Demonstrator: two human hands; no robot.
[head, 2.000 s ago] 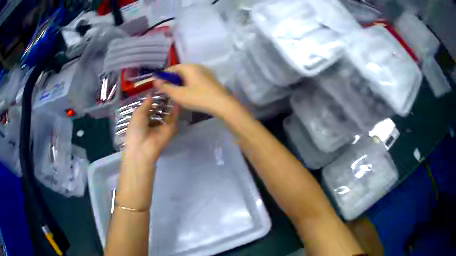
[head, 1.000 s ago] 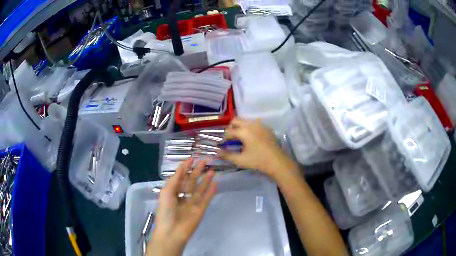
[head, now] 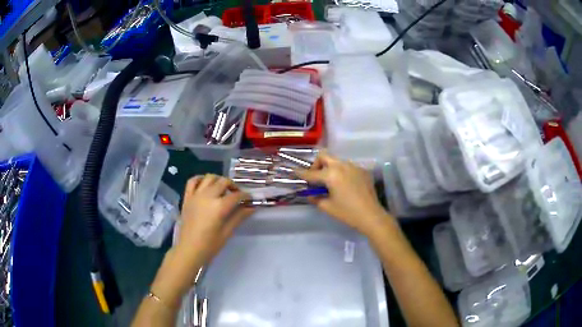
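My right hand [head: 344,191] holds the blue-handled fine-tipped tool [head: 314,191] over the near side of a clear parts box [head: 235,165]. Silver cylindrical motors [head: 252,171] lie in rows in the box. My left hand [head: 214,207] is at the box's near left corner, fingertips bent together at the end of a motor [head: 263,202]; whether they grip it is hard to tell. The tool's tip is close to that motor. The white tray [head: 287,268] is below my hands, with a few motors along its left side.
A black hose [head: 96,166] with a yellow nozzle hangs left, beside a blue bin [head: 38,249] of motors. A red tray [head: 285,136] with pale strips above it is behind the box. Clear boxes [head: 491,140] are piled right.
The view has shifted, so the bench things appear further right. My left hand, earlier spread open palm up, has turned over and closed its fingers at the box's near edge. My right hand keeps the tool.
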